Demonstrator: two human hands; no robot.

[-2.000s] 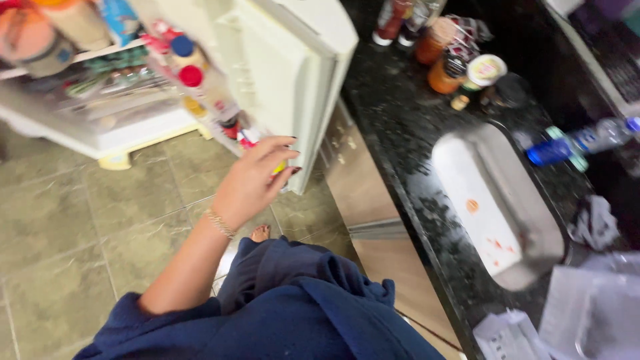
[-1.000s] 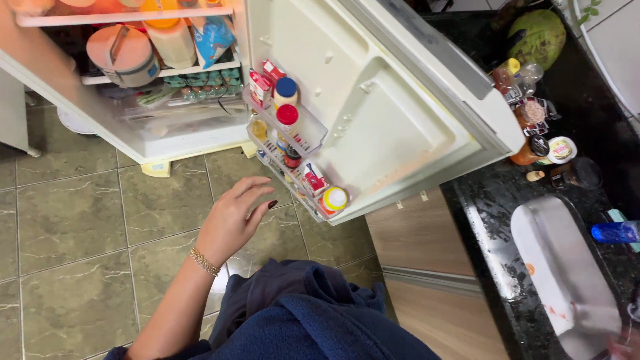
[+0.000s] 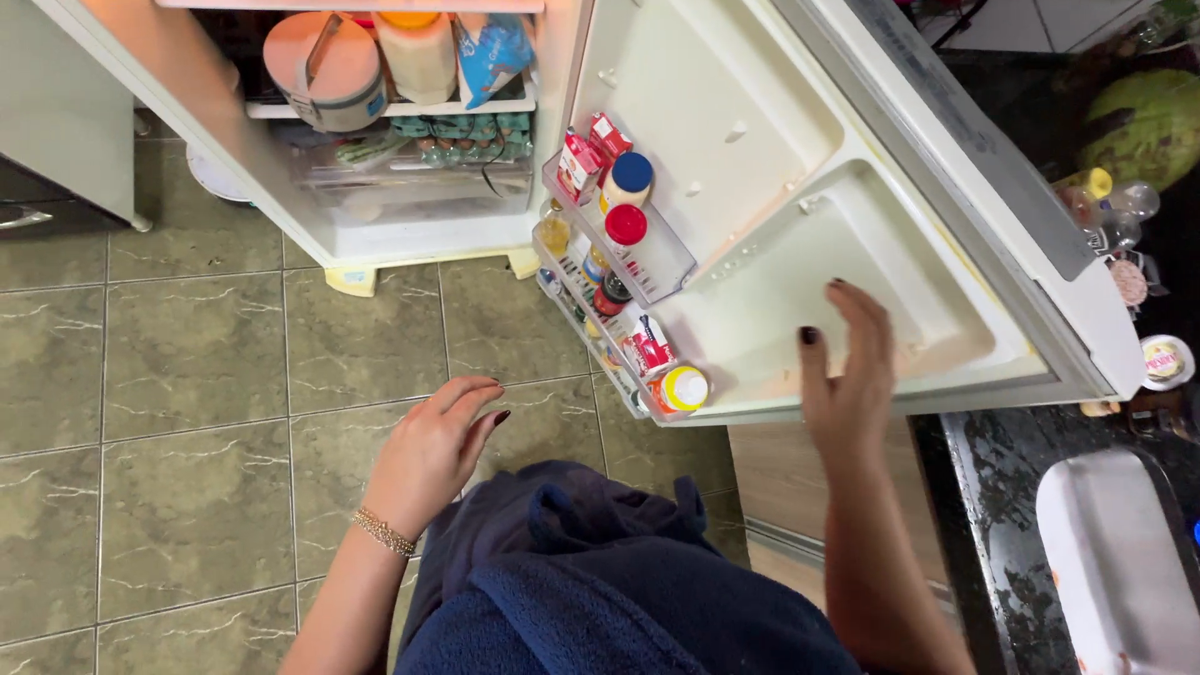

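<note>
My left hand [image 3: 436, 450], with a bracelet at its wrist, hangs in front of the refrigerator over the tiled floor, its fingers slightly bent and holding nothing. My right hand [image 3: 850, 375] is raised near the inner side of the wide-open refrigerator door [image 3: 778, 262], thumb and fingers apart, holding nothing; whether it touches the door I cannot tell. Between the hands, the door shelves hold a bottle with a yellow-rimmed white cap [image 3: 684, 388], a red-lidded jar [image 3: 625, 226], a blue-lidded jar [image 3: 628, 180] and red-and-white cartons [image 3: 579, 167]. Inside stand a round lidded container [image 3: 323, 70], a jar with an orange lid [image 3: 417, 56] and a blue bag [image 3: 492, 56].
At right, a black stone counter [image 3: 994, 487] carries a white and metal basin [image 3: 1106, 553], a round tub [image 3: 1165, 362], small bottles and a large green fruit [image 3: 1144, 131]. Egg cartons [image 3: 469, 136] sit lower in the refrigerator. A wooden cabinet front [image 3: 797, 469] lies below the door.
My right hand has come into view at the door. My left hand remains empty over the floor. The view has shifted toward the refrigerator, showing more of its inside and door.
</note>
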